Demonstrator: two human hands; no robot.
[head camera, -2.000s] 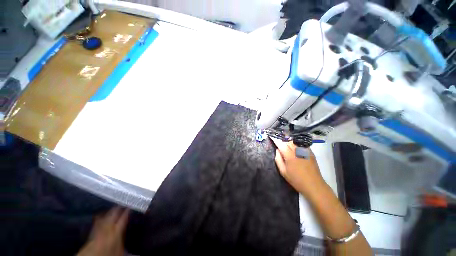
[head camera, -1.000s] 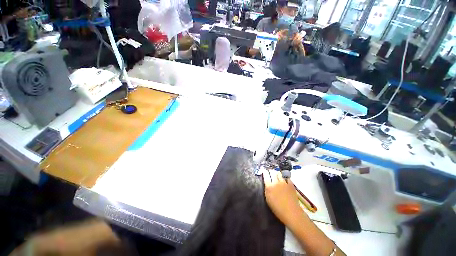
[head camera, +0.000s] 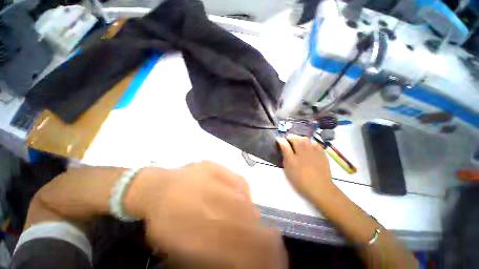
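Observation:
The dark garment panel (head camera: 226, 73) lies bunched and spread over the white table, its right part under the presser foot (head camera: 284, 126) of the sewing machine (head camera: 341, 68). A seam or fold line runs across it to the foot. My right hand (head camera: 304, 160) is just in front of the foot, fingertips on the cloth edge; it seems to pinch the edge. My left hand (head camera: 210, 213) is large and blurred at the bottom middle, in front of the table edge; its fingers are not clear, and whether it holds anything cannot be told.
Thread snips (head camera: 342, 159) lie right of my right hand, with a smartphone (head camera: 385, 157) further right. A cardboard sheet (head camera: 89, 134) with blue edge strips lies at the left, partly under the cloth. The ruler strip (head camera: 299, 223) runs along the table's front edge.
The cloth has moved from hanging over the front edge to lying across the table to the back left. My left hand has come in from the lower left to the bottom middle.

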